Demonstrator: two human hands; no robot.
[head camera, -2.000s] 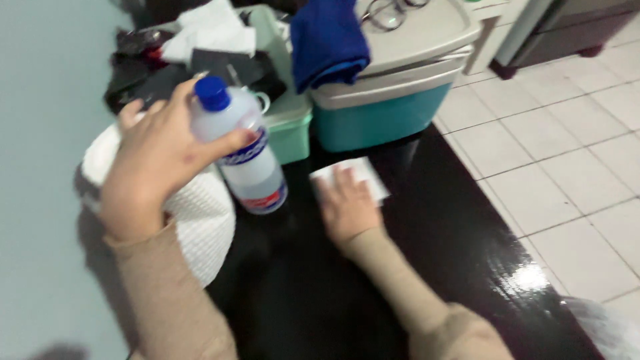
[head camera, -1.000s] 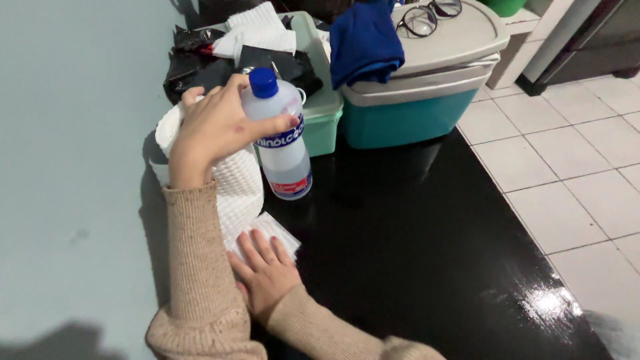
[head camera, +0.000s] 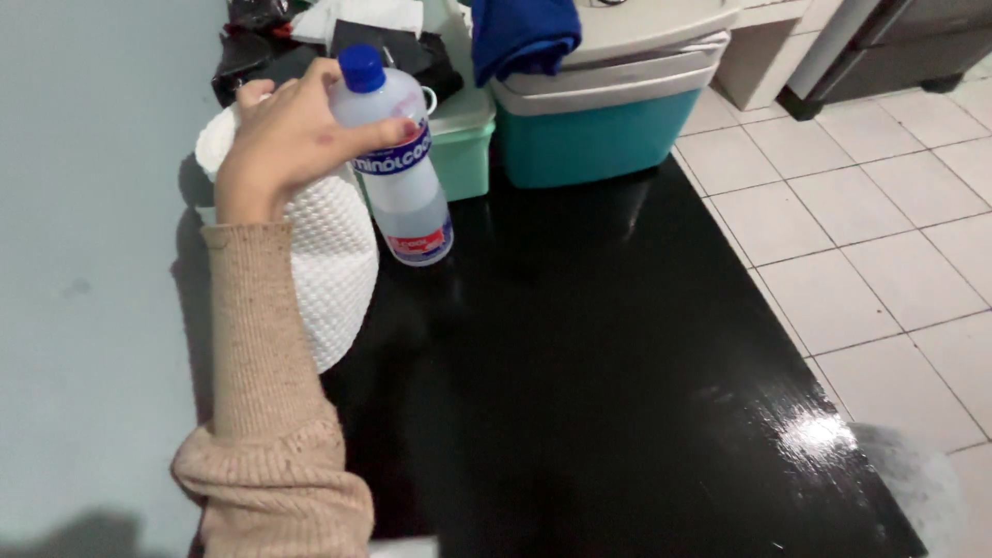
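My left hand (head camera: 298, 139) grips the upper part of a translucent plastic bottle (head camera: 403, 186) with a blue cap and a blue and red label; liquid shows inside. The bottle is over the glossy black tabletop (head camera: 558, 349), beside a white textured cloth or paper (head camera: 333, 271) that lies under my left wrist. At the bottom edge a small piece of a white wipe (head camera: 404, 547) shows. My right hand is out of the picture.
Behind the bottle are a mint-green plastic container (head camera: 465, 159) with black bags and white paper on it, and a teal cooler (head camera: 589, 139) with a blue cloth (head camera: 527, 35). A wall (head camera: 93, 271) runs along the left, a tiled floor (head camera: 876, 232) at the right.
My right hand has moved from near the cooler towards me along the left side of the tabletop, with the white wipe under it, then out of view. The left hand stays on the bottle.
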